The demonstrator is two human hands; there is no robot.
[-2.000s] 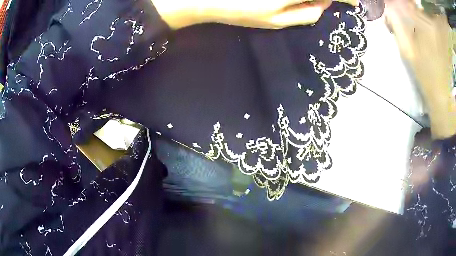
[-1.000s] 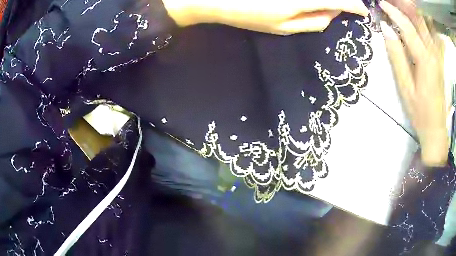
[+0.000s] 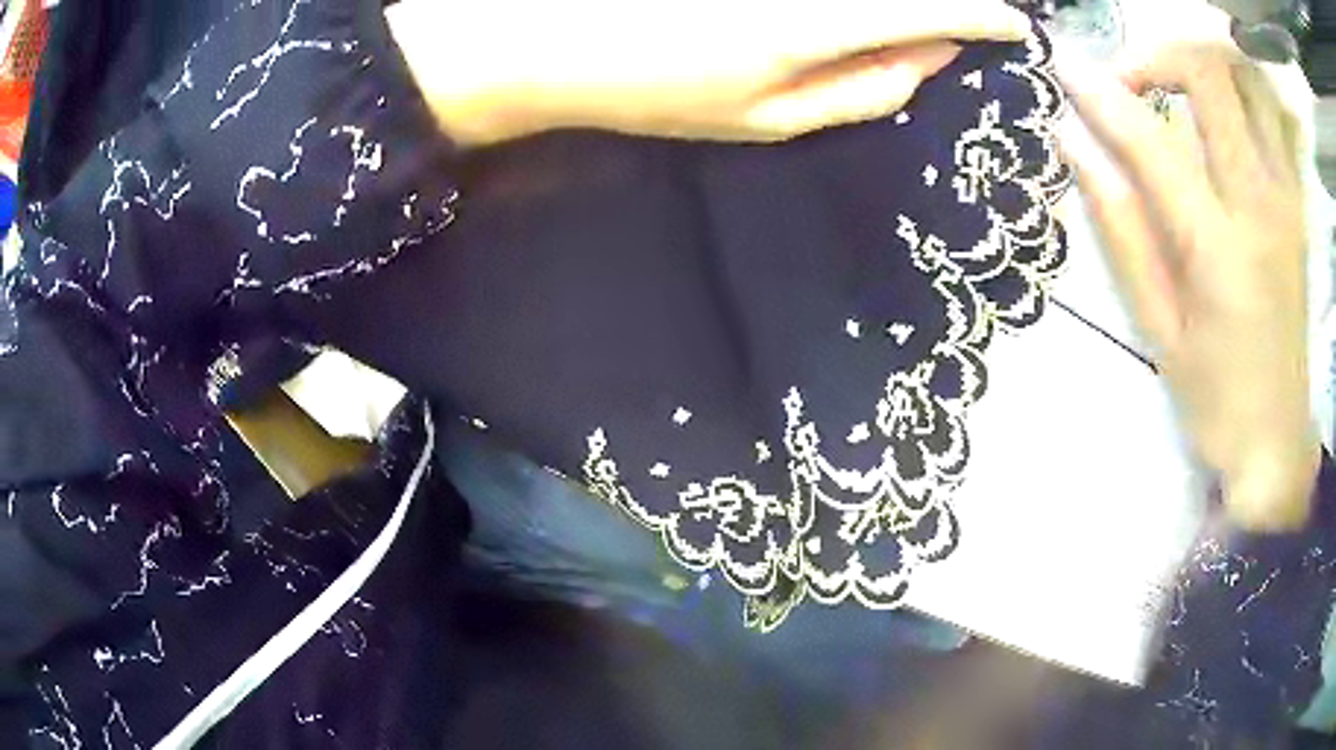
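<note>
A black fabric panel (image 3: 615, 279) lies across the table, with a gold-cream scalloped embroidered border (image 3: 938, 403) along its right and lower edges. My left hand (image 3: 718, 73) lies across the panel's upper part, pale from glare, reaching right to the border near the top edge. Whether its fingers pinch the cloth cannot be told. My right hand (image 3: 1209, 264) is over the white table just right of the border, blurred, with its fingers apart and nothing visible in it. The fingers point up and left.
The white table (image 3: 1062, 484) has a thin dark line and a front edge running diagonally. Blue jeans (image 3: 564, 535) show below. A white strap (image 3: 315, 623) runs diagonally at lower left. A brown and white object (image 3: 301, 440) shows beside it. An orange-red object (image 3: 21, 73) is at the upper left edge.
The panel and border have shifted slightly down and left since a second ago. My left hand has also come lower. My right hand has moved down, with more of it in view than two seconds ago.
</note>
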